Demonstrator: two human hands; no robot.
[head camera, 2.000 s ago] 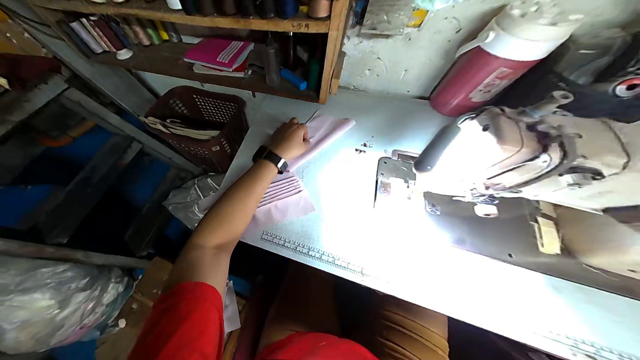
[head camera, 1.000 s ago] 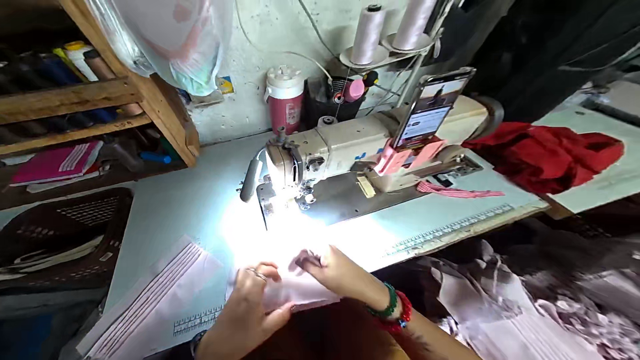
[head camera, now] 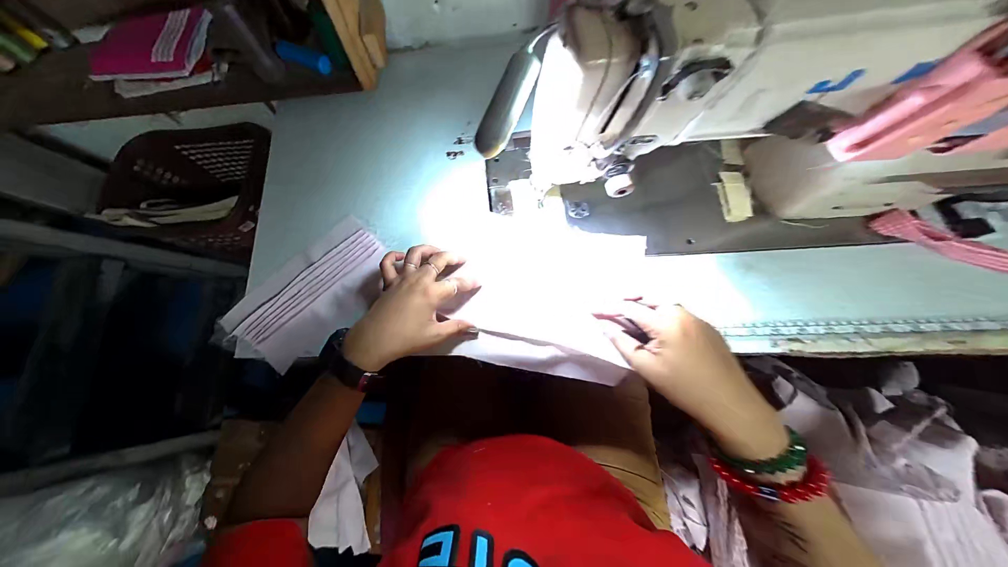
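A pale pink fabric piece (head camera: 543, 307), washed out by the lamp, lies on the table in front of the needle area of a sewing machine (head camera: 630, 87). My left hand (head camera: 417, 299) rests on its left part with fingers spread. At its right end my right hand (head camera: 661, 339) has thumb and fingers closed on the fabric's edge. The front edge of the piece is folded or layered. Left of my left hand lies a pleated pink fabric stack (head camera: 307, 291), partly under that hand's side. Glare hides detail around the presser foot.
A brown plastic basket (head camera: 189, 173) holding cloth stands left of the table (head camera: 354, 142). A wooden shelf (head camera: 315, 90) with a pink notebook is at the upper left. A ruler tape (head camera: 866, 326) runs along the front edge. Pink fabric (head camera: 906, 472) is heaped below right.
Two seconds ago my left hand reached to pink fabric at the table's far left; now both hands are on the piece before the machine. The view has swung right and back.
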